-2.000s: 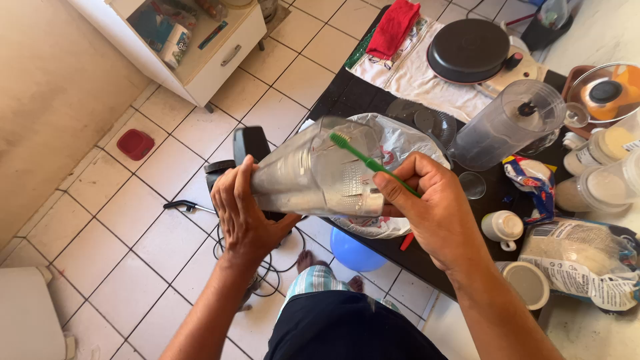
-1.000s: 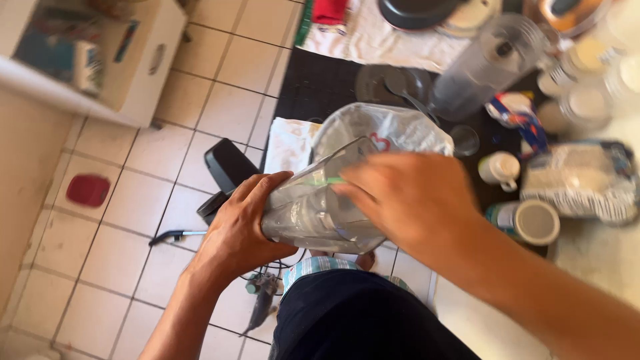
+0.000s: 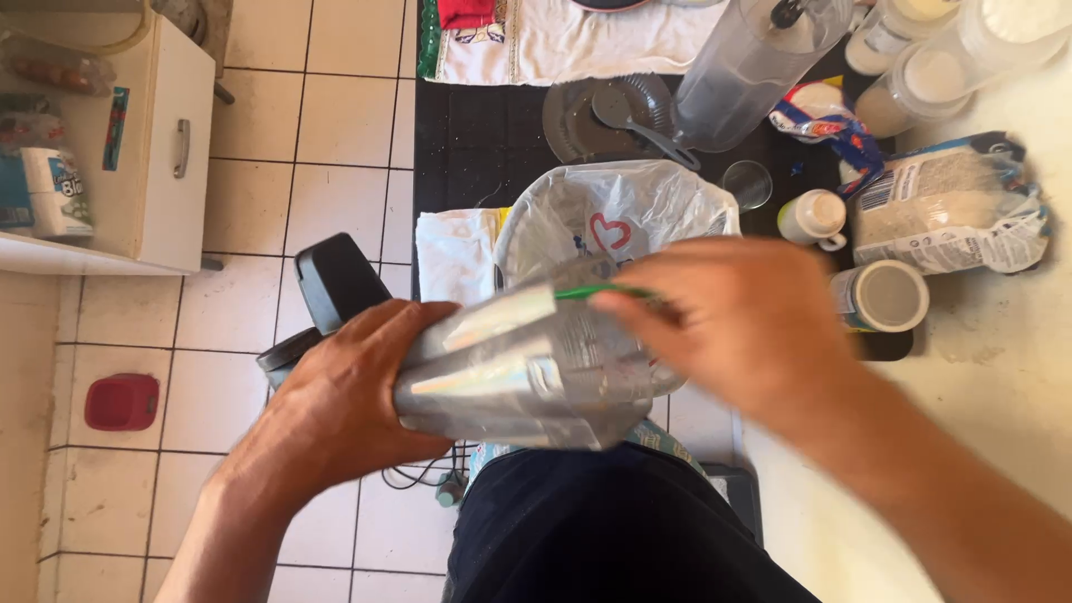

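Note:
My left hand (image 3: 343, 394) grips a clear plastic blender jar (image 3: 511, 368) by its narrower end, with the jar lying on its side in the air. A black part with a handle shape (image 3: 339, 280) shows beyond that hand. My right hand (image 3: 737, 318), blurred, is closed on a green toothbrush (image 3: 586, 291); the brush reaches to the jar's wide end, and its head is hard to make out. Just behind the jar is a bin (image 3: 536, 188) lined with a white plastic bag, which the jar partly covers.
On the black table (image 3: 494, 134) are a dark plastic lid (image 3: 569, 126), a grey spoon (image 3: 645, 130), a tall clear container (image 3: 754, 75), a small glass (image 3: 745, 184), a white mug (image 3: 812, 216) and a bag of grain (image 3: 946, 201). A red bowl (image 3: 122, 402) sits on the tiled floor, below an open drawer unit (image 3: 180, 159).
The green toothbrush was raised above the jar two seconds ago; now my right hand holds it lower, at the jar's wide end. My left hand has kept its grip. The view has shifted.

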